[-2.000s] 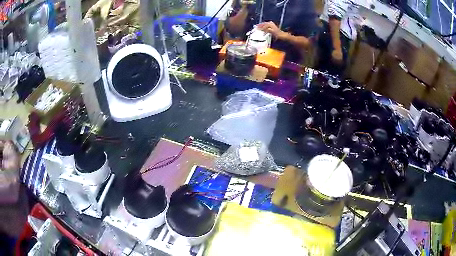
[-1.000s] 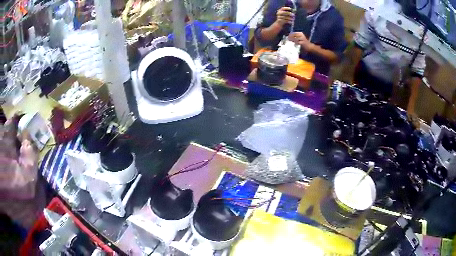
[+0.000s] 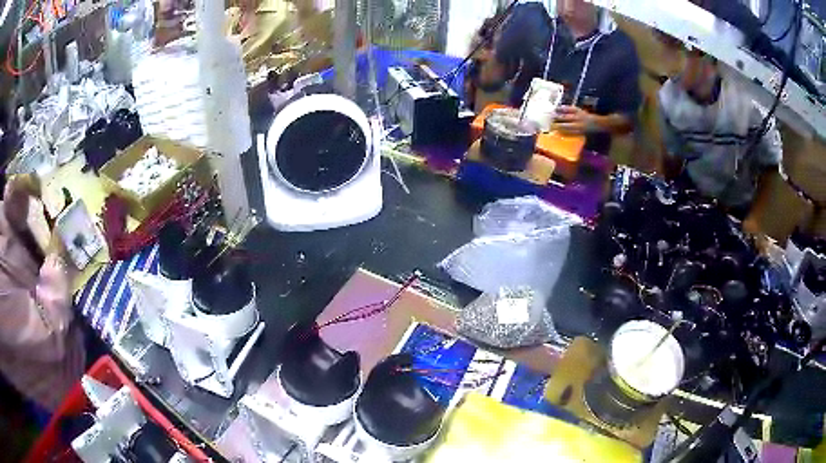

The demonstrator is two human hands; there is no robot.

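Observation:
Neither of my hands is in the picture. A bright yellow pad (image 3: 530, 436) lies at the bottom edge, nearest in front of me, with nothing seen on it. Left of it stand two white housings with black ball heads (image 3: 398, 402) and red wires. A tin with a white top (image 3: 645, 360) and a thin stick in it stands on a brown board (image 3: 572, 373) right of the pad. A clear bag of small metallic screws (image 3: 507, 318) lies behind the pad.
More white units (image 3: 225, 303) stand at left by a red crate (image 3: 118, 380). A ring-faced white unit (image 3: 321, 163) stands at the back. A dark pile of black heads (image 3: 688, 271) lies right. People sit across the belt; another person's sleeve (image 3: 36, 316) shows at left.
The view has shifted, so the bench things sit further right and lower in the picture. The person across the belt holds a white part differently. No bench thing has visibly moved.

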